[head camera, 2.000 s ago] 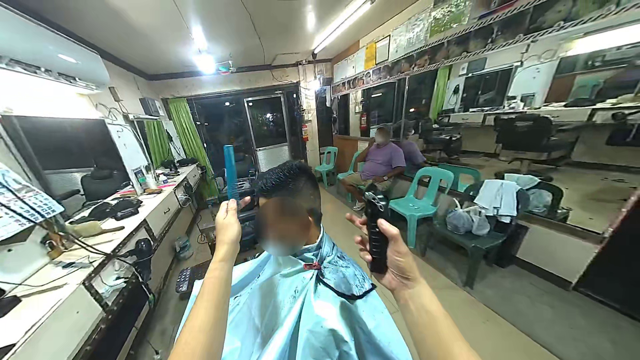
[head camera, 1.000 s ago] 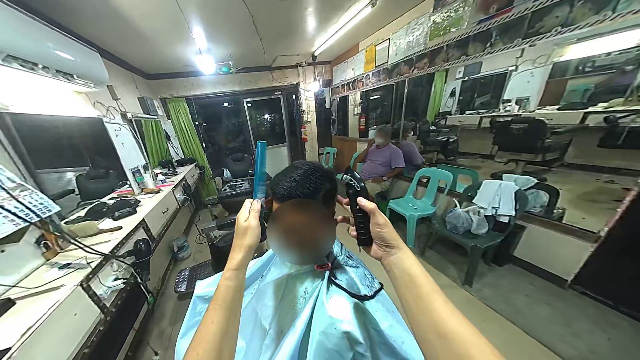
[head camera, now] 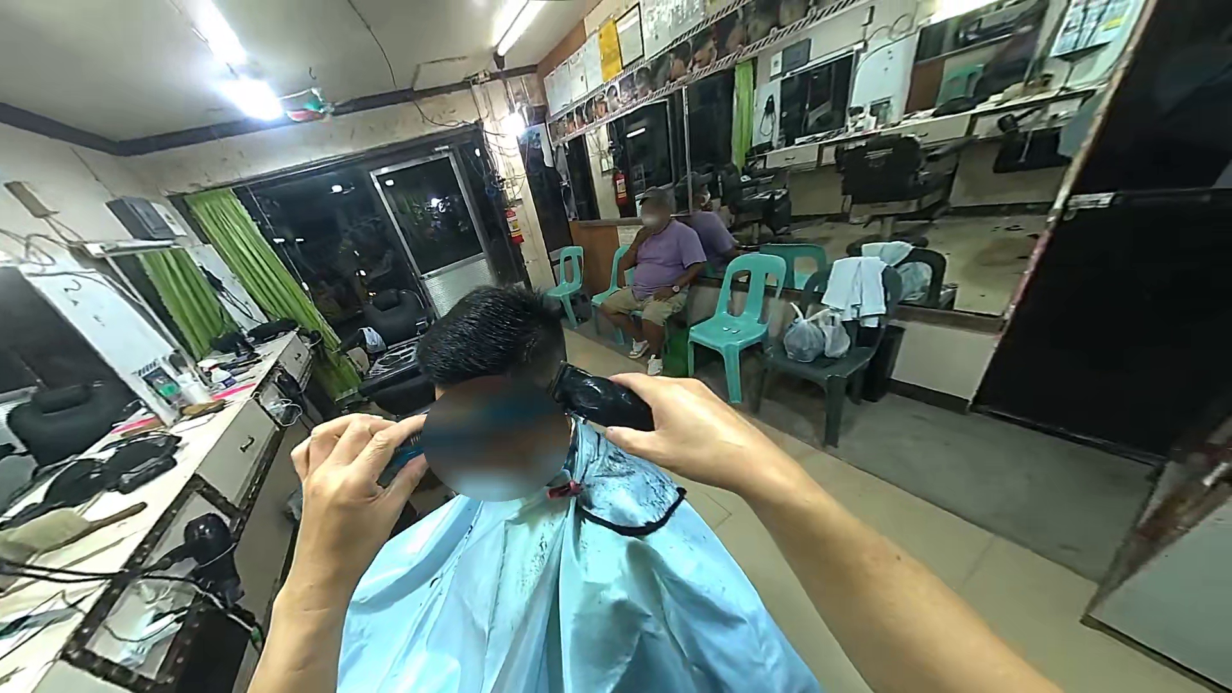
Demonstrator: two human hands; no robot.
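Note:
A person in a light blue barber cape [head camera: 568,597] sits in front of me, with cut hair on the cape's shoulder. My right hand [head camera: 683,428] grips black hair clippers [head camera: 603,398], whose blade end is against the short side hair by the ear, at the right of the head. At the left of the head, my left hand [head camera: 356,472] holds a blue comb [head camera: 399,460], mostly hidden by the fingers and the blur over the face. Dark, longer hair [head camera: 486,332] covers the top of the head. A red clip [head camera: 564,490] is at the cape's neck.
On the left, a counter [head camera: 236,409] holds bottles, cords and tools; a black hair dryer [head camera: 207,544] hangs at its side. A seated person in a purple shirt [head camera: 666,258], green plastic chairs [head camera: 733,332] and a dark chair [head camera: 828,371] with bags and a towel line the mirrored wall.
The clippers have moved from beside the head to the side hair. The comb, upright before, has come down beside the face with my left hand. The view has turned somewhat.

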